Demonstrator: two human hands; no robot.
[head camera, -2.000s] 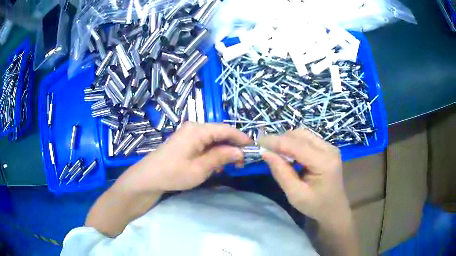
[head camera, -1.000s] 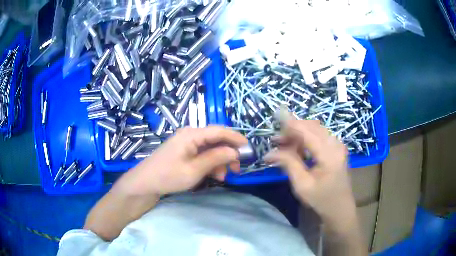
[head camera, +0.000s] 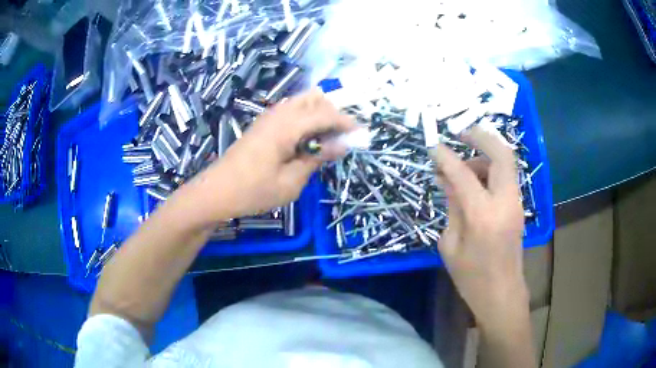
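My left hand (head camera: 277, 154) is over the gap between the middle and right trays. Its curled fingers hold a metal tube (head camera: 311, 146), its dark round end showing. A blurred white piece, seemingly a sleeve (head camera: 357, 138), is at its fingertips. My right hand (head camera: 478, 194) is over the right tray, thumb and fingers apart, fingertips among the white sleeves (head camera: 471, 118) and thin metal pins (head camera: 388, 190). I see nothing gripped in it. The right blue tray (head camera: 543, 151) holds the pins, with sleeves heaped at its back.
The middle tray (head camera: 277, 241) holds loose tubes below a clear bag of tubes (head camera: 208, 36). The left tray (head camera: 97, 154) has a few assembled units. A bag of white sleeves (head camera: 532, 36) lies behind, a side bin (head camera: 25, 136) at far left, cartons (head camera: 582, 266) at lower right.
Both hands have moved up and away from the tray's front edge. My left hand went toward the sleeve heap; my right hand moved right and up, among the sleeves. They are farther apart.
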